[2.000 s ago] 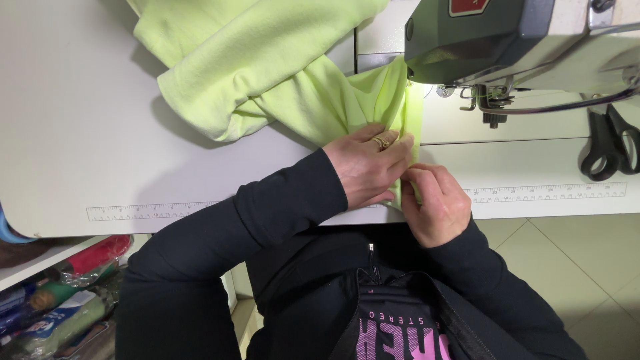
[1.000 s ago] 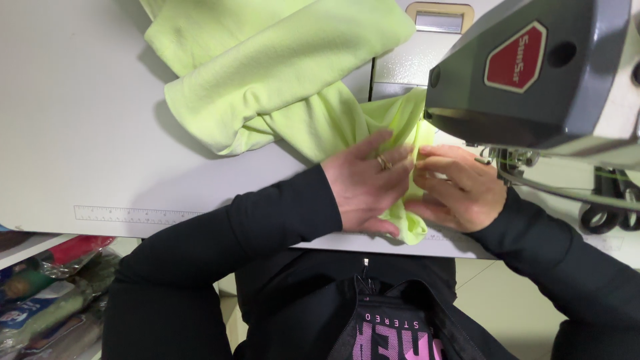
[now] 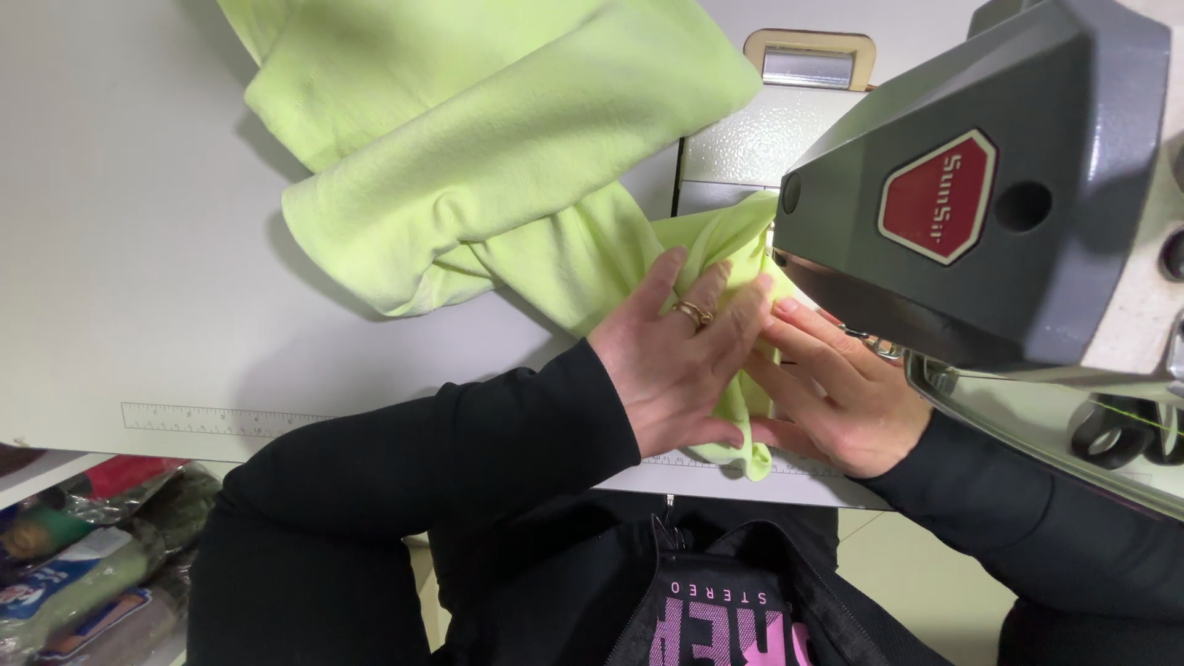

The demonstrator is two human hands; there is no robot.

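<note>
Lime-green knit fabric (image 3: 518, 148) lies bunched on the white sewing table, its narrow end running under the head of a SunSir sewing machine (image 3: 934, 194). My left hand (image 3: 684, 351), with a ring on one finger, rests on the fabric with its fingers spread, pressing it down. Beside it, my right hand (image 3: 832, 388) touches the fabric's right edge with its fingertips, just below the machine head. A small twisted end of the fabric hangs between both hands near the table's front edge. The needle is hidden behind the machine head.
Black-handled scissors (image 3: 1115, 430) lie on the table at the right, partly behind a machine guard. A printed ruler strip (image 3: 222, 419) runs along the front edge. Plastic-wrapped packs (image 3: 83, 564) fill a shelf at lower left. A framed metal plate (image 3: 809, 69) sits behind the fabric.
My right hand has moved from the fabric's lower edge up beside the machine head. My left hand has opened out flat over the fabric. The view has shifted, with the machine head now larger.
</note>
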